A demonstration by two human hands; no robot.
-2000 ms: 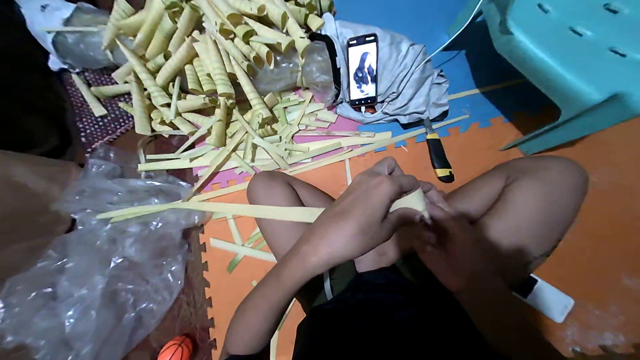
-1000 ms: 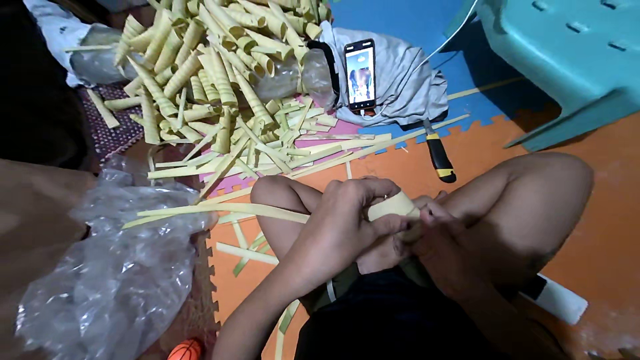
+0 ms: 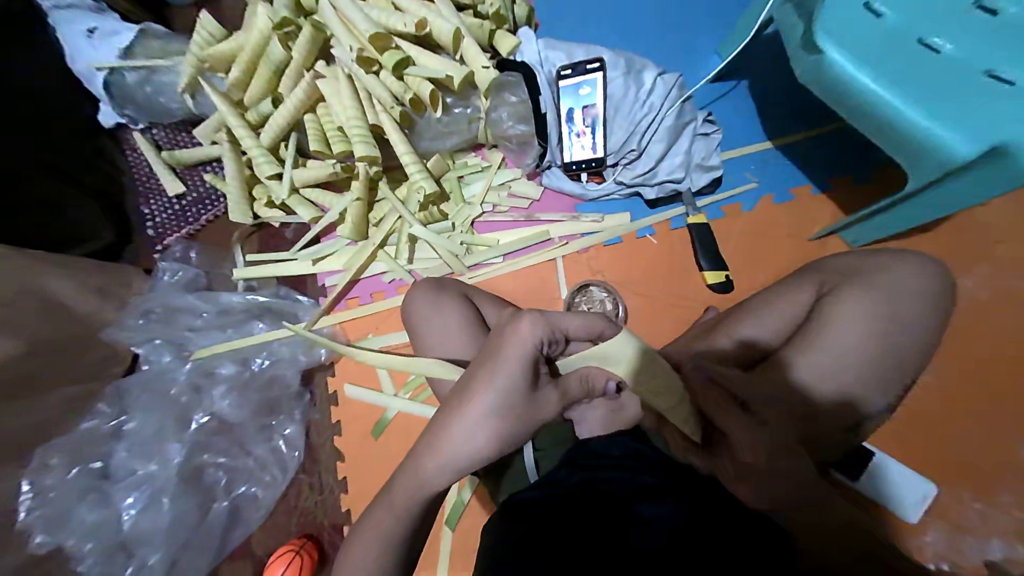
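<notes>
A pale yellow-green leaf strip (image 3: pixel 640 370) is stretched between my hands above my crossed legs, its wide part curved. My left hand (image 3: pixel 532 376) pinches the strip between thumb and fingers, and its narrow tail trails out to the left. On the other side, my right hand (image 3: pixel 720 420) holds the wide end; its fingers are partly in shadow. Just beyond my hands stands a small round container (image 3: pixel 595 302) with small pale pieces in it. A big heap of rolled leaf cones (image 3: pixel 344 120) lies at the upper left, with loose flat strips (image 3: pixel 512 244) in front of it.
A black and yellow utility knife (image 3: pixel 708 252) lies on the orange foam mat (image 3: pixel 648 276). A lit phone (image 3: pixel 582 116) rests on grey cloth (image 3: pixel 656 112). Crumpled clear plastic (image 3: pixel 184 416) lies left, near a small orange ball (image 3: pixel 293 558). A teal plastic stool (image 3: pixel 904 104) stands upper right.
The strip's wide part, wrapped into a small roll at my fingers earlier, now shows as a longer curved sheet. My right hand has moved lower and to the right. The round container has come into sight.
</notes>
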